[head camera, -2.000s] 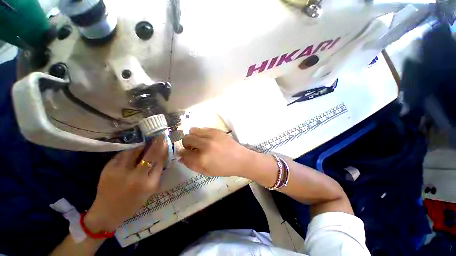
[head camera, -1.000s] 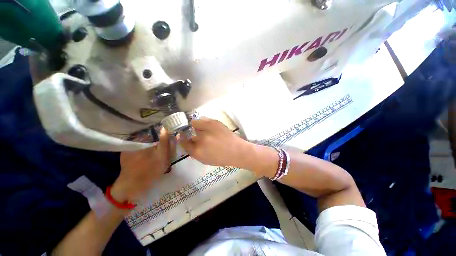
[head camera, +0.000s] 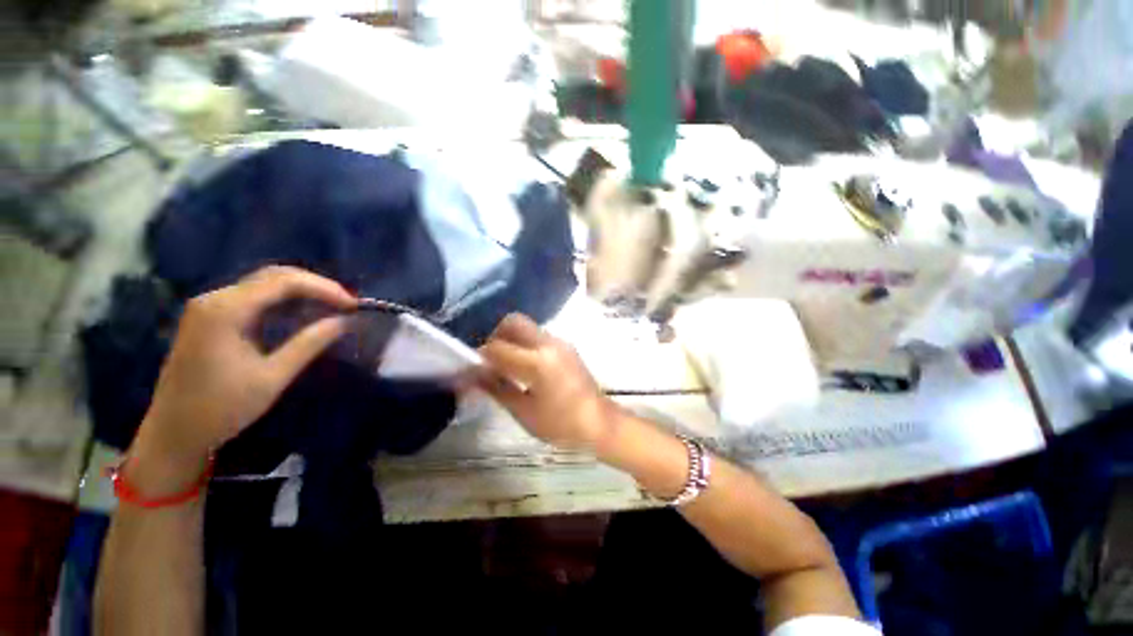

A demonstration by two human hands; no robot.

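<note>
My left hand pinches the edge of a navy garment between thumb and fingers, left of the sewing machine. My right hand pinches the right end of a white piece at this garment section, which is stretched between both hands. The rest of the navy garment lies heaped on the table behind and under my left hand, with light grey panels showing. The white sewing machine stands to the right, apart from my hands. The view is blurred, and its needle area cannot be made out.
A white cloth or pad lies under the machine arm. A green tube rises above the machine's left end. A blue plastic basket is below the table edge at right. A measuring strip runs along the table.
The view has swung up and left, showing the garment heap. My hands have left the machine's needle area and now hold the garment edge and white piece left of the machine.
</note>
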